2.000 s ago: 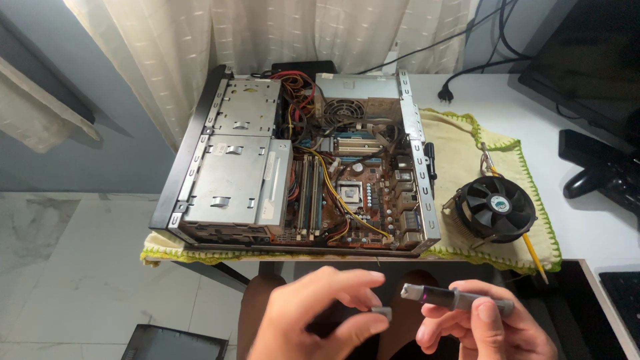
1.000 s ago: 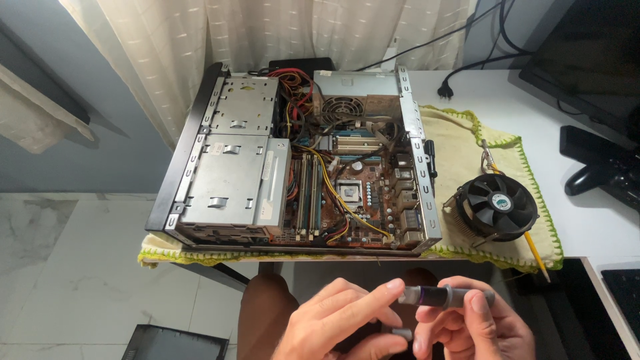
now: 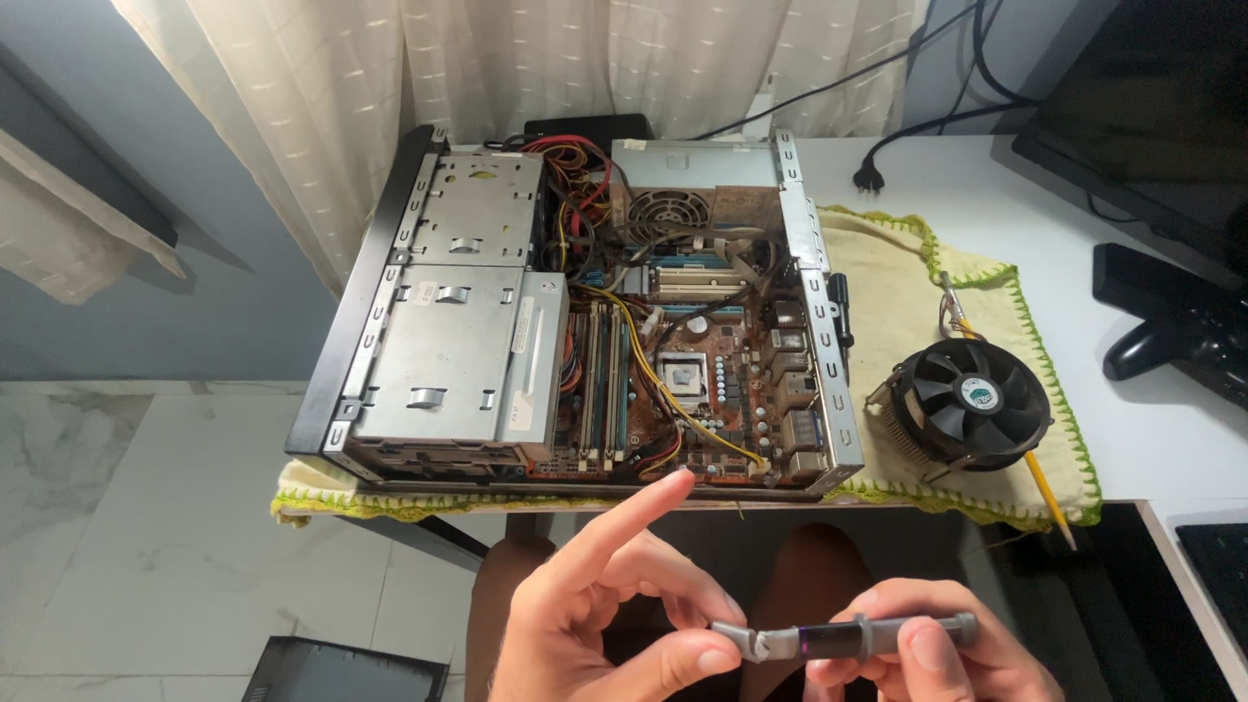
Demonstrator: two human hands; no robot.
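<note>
In the head view my right hand (image 3: 926, 643) holds a small grey and black syringe (image 3: 838, 637) level, its tip pointing left. My left hand (image 3: 624, 604) pinches a small grey cap (image 3: 736, 639) between thumb and a finger, right at the syringe tip, with the index finger stretched out. Beyond my hands lies an opened desktop computer case (image 3: 439, 331). On its brown motherboard (image 3: 721, 361) the processor (image 3: 684, 378) shows a grey patch on top. A CPU cooler with a black fan (image 3: 978, 395) stands to the right of the case.
A cream cloth with green edging (image 3: 877, 263) lies under the case and cooler. A yellow pencil (image 3: 1048, 502) passes beneath the cooler. At the right are a game controller (image 3: 1160, 331) and a monitor (image 3: 1160, 117). A power plug (image 3: 868, 175) rests behind, and a dark panel (image 3: 341, 673) is at lower left.
The cap in my left hand was apart from the syringe and is now at its tip. My left index finger, near the tip one second ago, has lifted away.
</note>
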